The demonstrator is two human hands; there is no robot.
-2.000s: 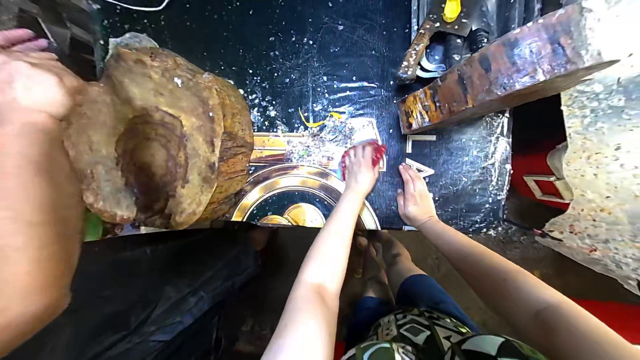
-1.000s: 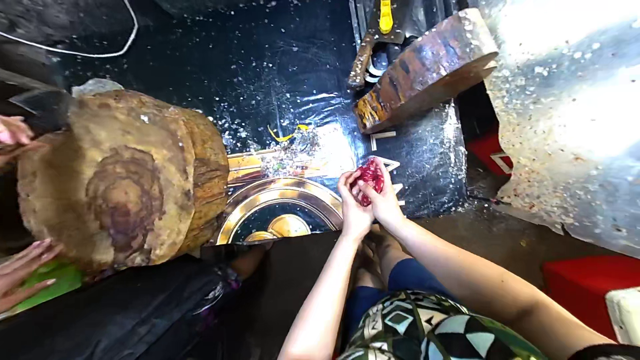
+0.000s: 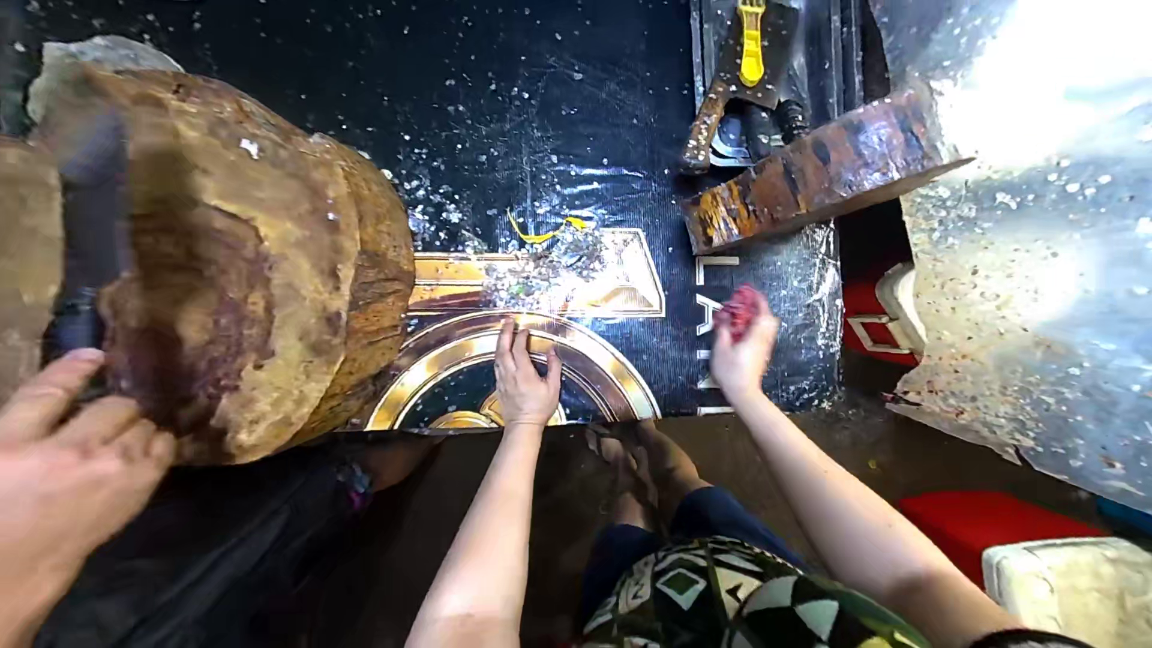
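Observation:
Held in my right hand (image 3: pixel 743 349), a crumpled red mesh or cloth wad (image 3: pixel 740 311) is over the right part of the dark printed plastic sheet (image 3: pixel 540 108). My left hand (image 3: pixel 526 382) rests palm down on the gold ring print near the sheet's front edge, fingers apart and nothing in it. Beyond its fingertips lies a patch of pale scraps (image 3: pixel 549 274), like fish scales, with a thin yellow strip (image 3: pixel 540 236) behind them.
A thick round wooden chopping block (image 3: pixel 297 270) stands at left, where a co-worker's hand (image 3: pixel 81 450) holds a blurred cleaver (image 3: pixel 90 225). A worn wooden slab (image 3: pixel 810 180) lies right, beside a yellow-handled tool (image 3: pixel 751 45). Scale-specked sheet metal (image 3: pixel 1035 270) is at far right; below is a red-and-white cooler (image 3: pixel 999 540).
My hands, together at the red wad a second ago, are now apart: the left on the sheet, the right holding the wad. The co-worker's hand with the cleaver has come over the block.

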